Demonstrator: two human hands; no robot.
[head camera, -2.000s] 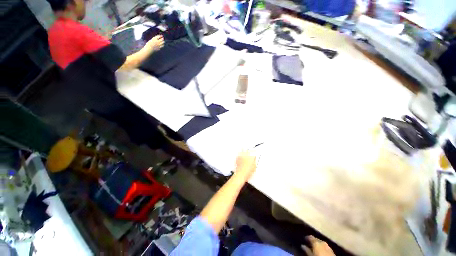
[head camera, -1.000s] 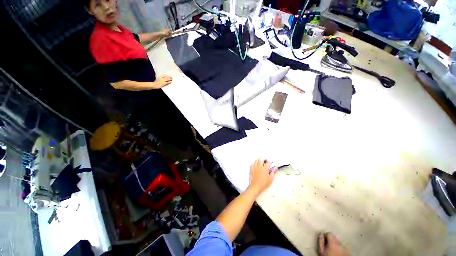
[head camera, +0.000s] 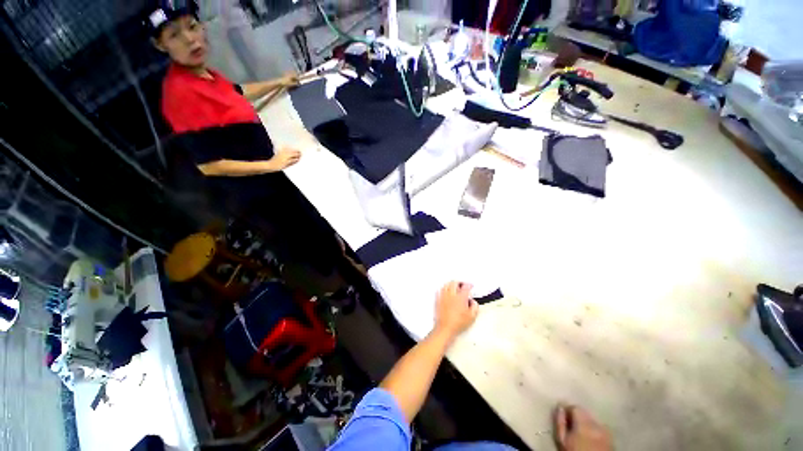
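Note:
My left hand (head camera: 455, 310) rests on the white table near its front edge, fingers closed on a small black cloth piece (head camera: 489, 297) that sticks out to their right. My right hand (head camera: 583, 431) is low in the picture at the table's edge, partly cut off. Its fingers look curled, and I cannot tell whether it holds anything. Black cloth (head camera: 387, 247) lies beyond my left hand, partly beside white pieces (head camera: 409, 275).
An iron (head camera: 782, 321) stands at the right edge. A metal block (head camera: 476, 192), folded grey cloth (head camera: 574, 165), a second iron (head camera: 577, 107) and large black cloth (head camera: 379, 132) lie farther off. A person in red (head camera: 211, 110) stands at the far left side.
The view has swung left, bringing the person's head into view. My right hand has come onto the table edge. The black piece at my left fingertips now shows more broadly.

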